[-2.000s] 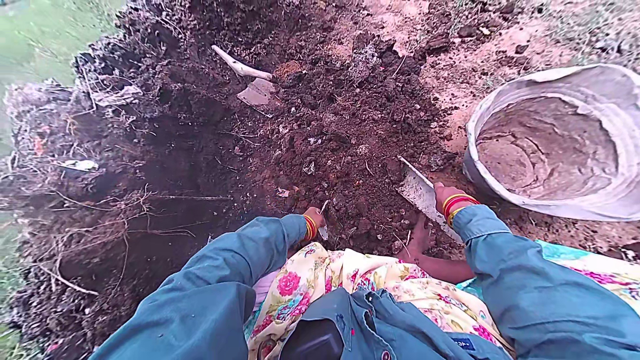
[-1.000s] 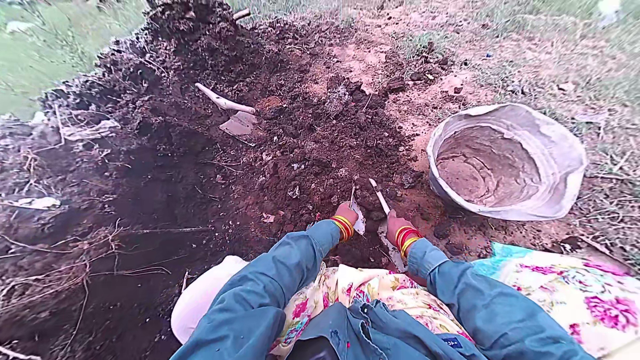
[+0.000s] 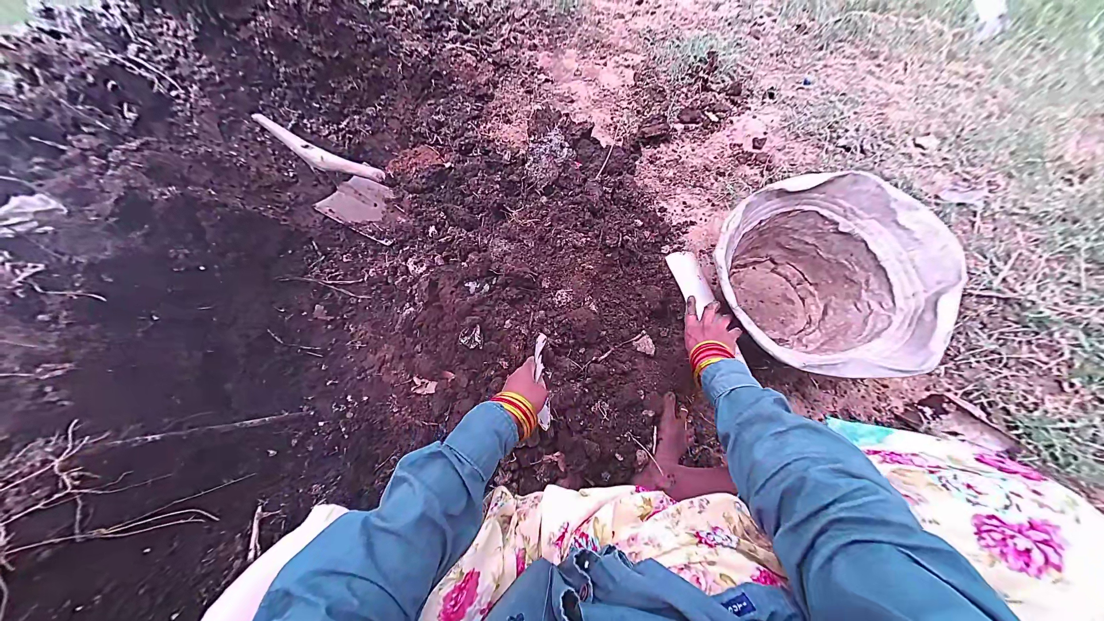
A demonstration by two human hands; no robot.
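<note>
My left hand [image 3: 528,386] grips a thin, pale flat piece [image 3: 540,358] low over the dark, crumbly soil [image 3: 552,259]; what the piece is, I cannot tell. To the right, my right hand [image 3: 711,329] is on a whitish flat piece [image 3: 690,278], its fingers around the lower part, close beside a wide, pale, dirt-coated tub [image 3: 936,276]. Dried mud coats the inside of the tub. A hoe lies on the soil at the upper left, with a wooden handle [image 3: 315,153] and a broad metal blade [image 3: 355,201].
Dry roots and twigs [image 3: 60,483] stick out of a dark hollow at the left. A bare foot [image 3: 673,440] rests on the soil between my arms, behind floral cloth [image 3: 975,517] over my lap. Dry grass [image 3: 1035,302] borders the tub at the right.
My right hand has moved away from my left, toward the tub, with the pale piece. A second ago both hands were close together over the soil. The hoe lies where it was.
</note>
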